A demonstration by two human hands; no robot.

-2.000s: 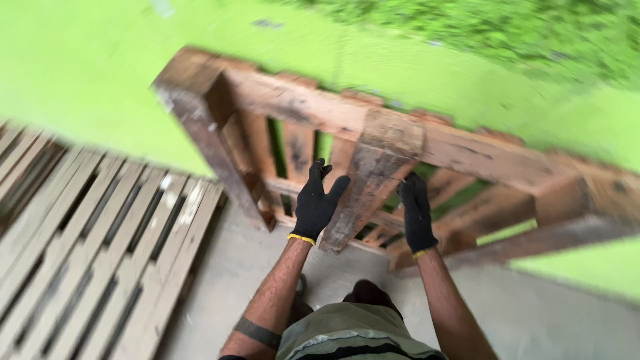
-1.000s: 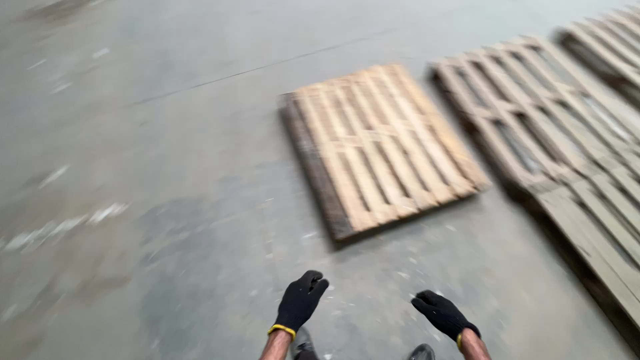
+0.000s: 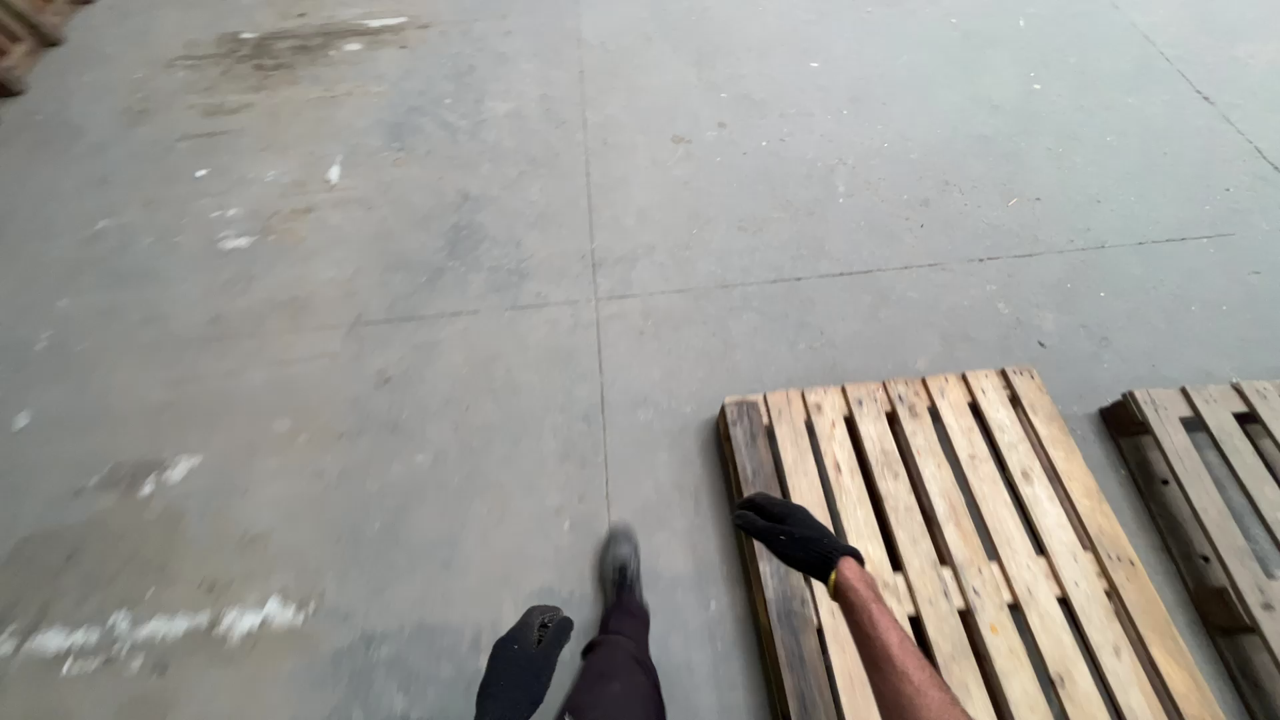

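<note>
My left hand (image 3: 525, 660), in a black knit glove, hangs low at the bottom centre over the concrete floor, beside my leg, and holds nothing; its fingers are loosely curled. My right hand (image 3: 795, 535), gloved in black with a yellow cuff edge, is also without an object, its fingers held near each other. Below it in the view lies a light wooden pallet (image 3: 960, 450), flat on the floor, with one darker board on its left side. Whether the right glove touches the pallet cannot be told, though it appears above it.
Another wooden pallet (image 3: 1165, 470) lies at the right edge, a narrow gap from the light one. Part of a wooden pallet or similar piece (image 3: 20, 45) shows at the top left. The concrete floor (image 3: 450, 400) has joint lines, white marks and dark stains.
Two seconds ago both hands were at an upright pallet by a green wall; one second ago they were off it. The view has swung widely, and the light pallet now lies nearer, beneath my right arm.
</note>
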